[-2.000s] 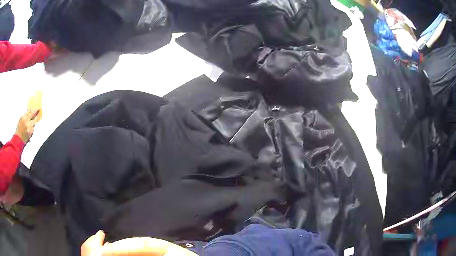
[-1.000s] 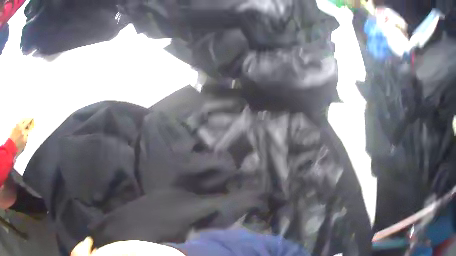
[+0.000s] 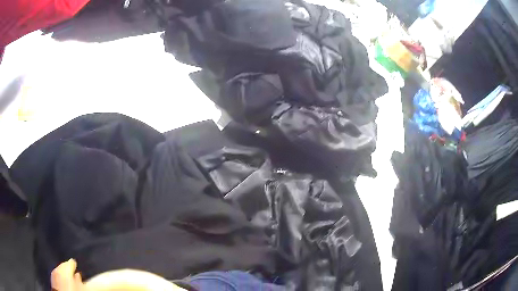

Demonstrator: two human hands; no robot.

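A matt black garment (image 3: 108, 187) lies spread nearest me, with a wide curved far edge. Its shiny, wrinkled black lining (image 3: 295, 204) shows right of the middle. What looks like my left hand (image 3: 68, 277) is at the bottom left edge, partly cut off, beside the garment's near part. A thumb or finger points up; the other fingers are hidden, so a grip cannot be told. A bare wrist and blue sleeve run right from it. My right hand is not in view.
A black garment pile (image 3: 255, 34) lies beyond on the white table (image 3: 142, 74). Someone's red clothing (image 3: 34, 17) shows at the top left. More black cloth (image 3: 437, 199) hangs or lies at the right, below a blue and white bundle (image 3: 426, 111). Colourful items (image 3: 400, 51) are at the upper right.
The view has shifted, showing more at the upper right. The other person's hand at the left is out of view. My visible hand appears farther left and lower; the garment looks much the same.
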